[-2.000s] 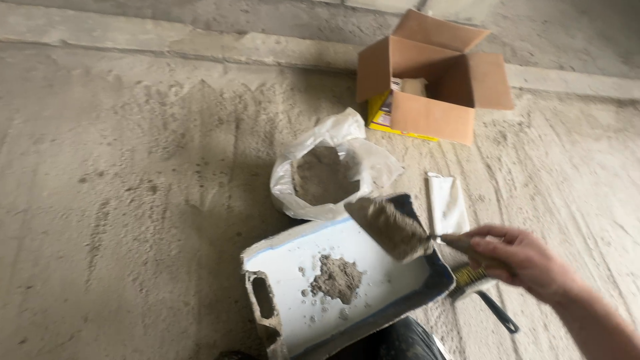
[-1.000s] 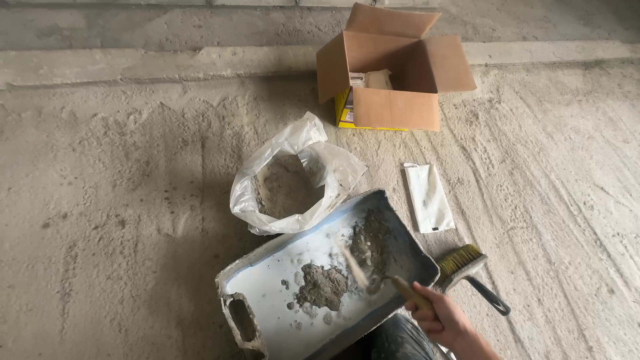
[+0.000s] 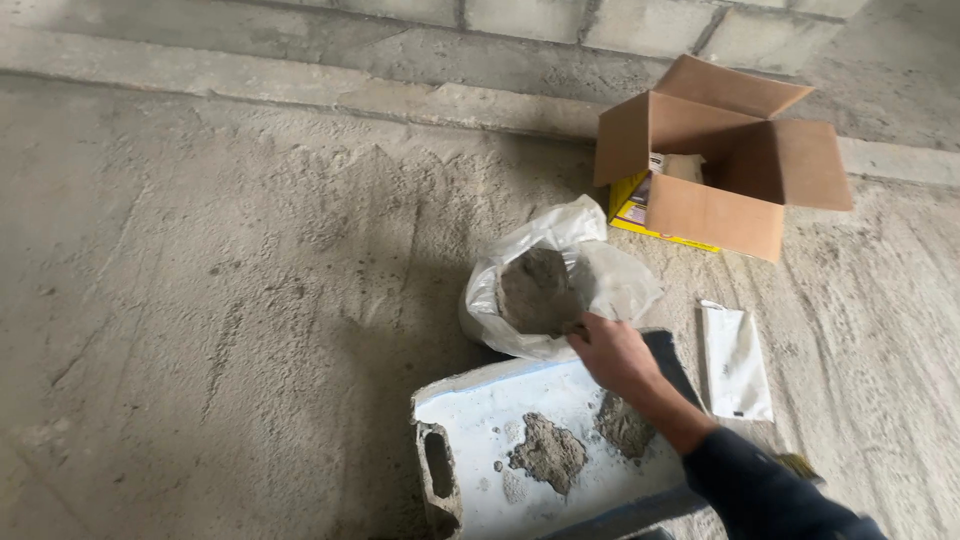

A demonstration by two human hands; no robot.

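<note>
My right hand [image 3: 611, 352] is closed on the handle of a trowel, over the near rim of an open white plastic bag [image 3: 517, 341]. The trowel's blade [image 3: 541, 281] reaches into the grey mortar-like material [image 3: 525, 311] in the bag, and its edges blend with that material. Below my forearm lies a white plastic tray [image 3: 480, 405] with a cut-out handle, smeared at its rim. One lump of wet mortar [image 3: 551, 452] sits mid-tray; a second one [image 3: 624, 429] lies to its right, partly behind my forearm. My left hand is out of view.
A cardboard box [image 3: 712, 214] with raised flaps and packets inside stands beyond the bag, at the right. A white packet [image 3: 735, 364] lies right of the tray. The bristles of a brush [image 3: 799, 465] show beside my sleeve. A concrete ledge [image 3: 360, 94] and a block wall [image 3: 525, 16] run behind.
My right hand has moved with the trowel from over the tray to the bag. Two seconds ago the trowel held mortar above the tray's right end, where a second lump now lies.
</note>
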